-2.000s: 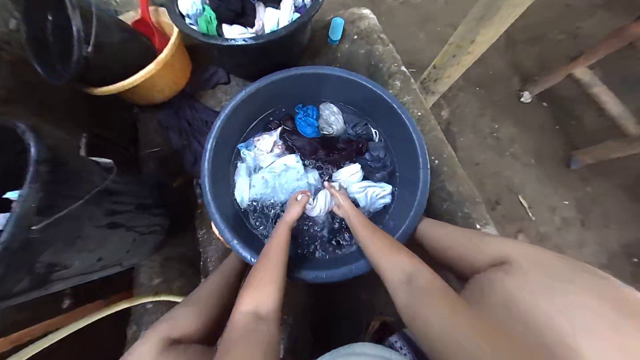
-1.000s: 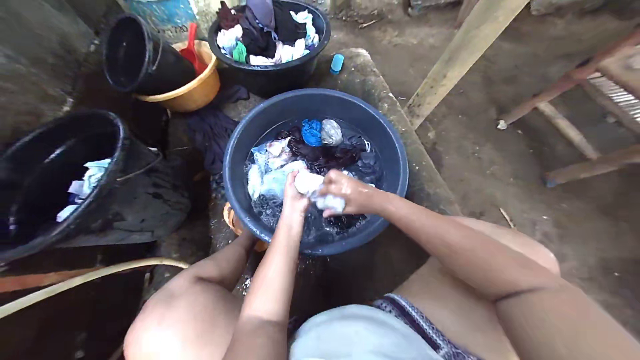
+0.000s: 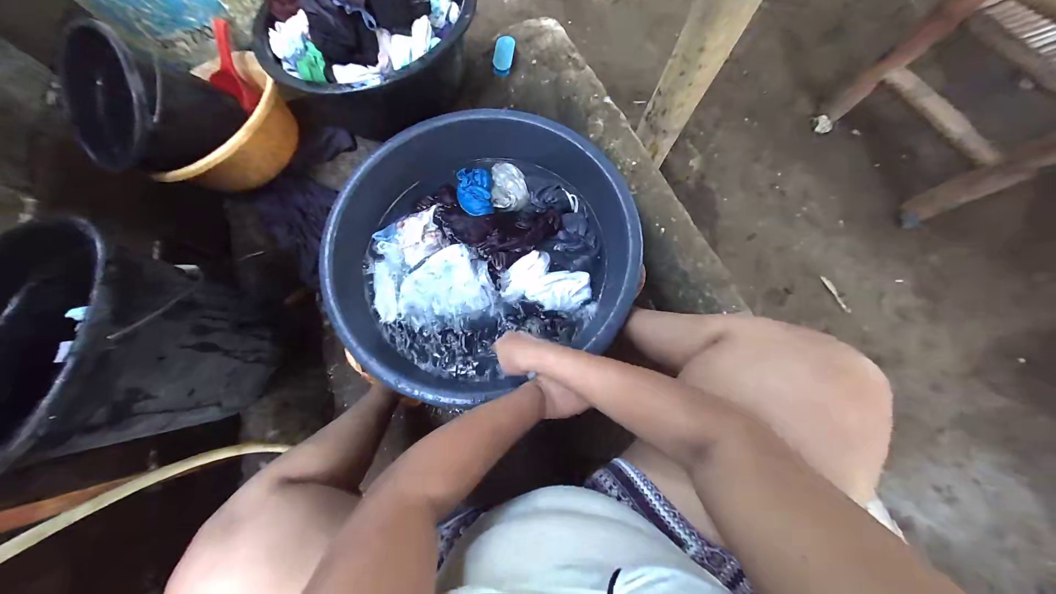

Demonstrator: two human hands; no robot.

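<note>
A round dark blue plastic basin (image 3: 635, 239) holds water and wet clothes: a white and light blue cloth (image 3: 445, 285), a white cloth (image 3: 549, 285), dark maroon cloth (image 3: 507, 231), a bright blue bundle (image 3: 474, 191) and a pale grey bundle (image 3: 510, 186). At the basin's near rim my two hands are close together, wrists crossing. My right hand (image 3: 521, 355) is over the inner edge of the rim, its fingers curled and mostly hidden. Just below and outside the rim, my left hand (image 3: 563, 398) lies partly behind the right wrist. What either hand holds is not visible.
Beyond the basin stands a black tub of clothes (image 3: 285, 78). To its left, a yellow basin (image 3: 276, 140) holds a black bucket (image 3: 107, 99) and a red dipper (image 3: 231, 70). A light blue brush-like object (image 3: 503, 54) lies on the concrete slab (image 3: 569, 91). A large black container (image 3: 91, 272) is at left.
My hands have moved from over the middle of the basin to its near rim and now cross. The white cloth seen between them a second ago is no longer visible there.
</note>
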